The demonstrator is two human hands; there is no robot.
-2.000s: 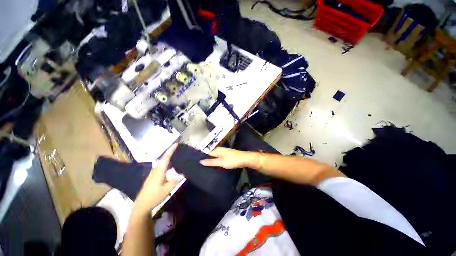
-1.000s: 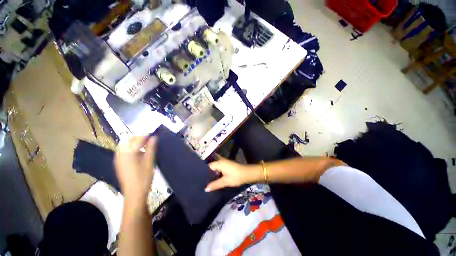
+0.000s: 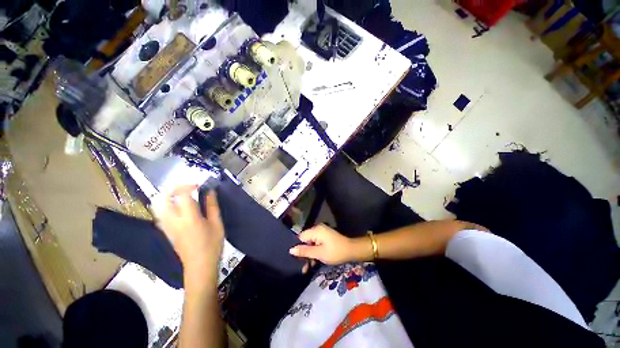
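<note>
A dark fabric piece point(image 3: 255, 221) slants from the overlock machine's point(image 3: 204, 88) front plate down to my right hand point(image 3: 328, 246), which pinches its lower end between thumb and fingers. My left hand point(image 3: 192, 228) is at the piece's upper left end, fingers spread and slightly blurred; whether it grips the cloth is unclear. A second dark fabric piece point(image 3: 132, 238) lies left of and partly behind my left hand, over the table edge and cardboard. The machine's needle area is just above the first piece.
White table point(image 3: 370, 64) with thin metal tweezers point(image 3: 333, 88) right of the machine. Brown cardboard point(image 3: 58, 170) at left, round black disc point(image 3: 105, 323) at lower left. Dark cloth heap point(image 3: 544, 224) on the floor at right; red crate point(image 3: 488, 10) and wooden stool point(image 3: 588, 68) at upper right.
The view has moved closer to the machine. The first fabric piece has turned, its lower end now up and to the right with my right hand. My left fingers have spread.
</note>
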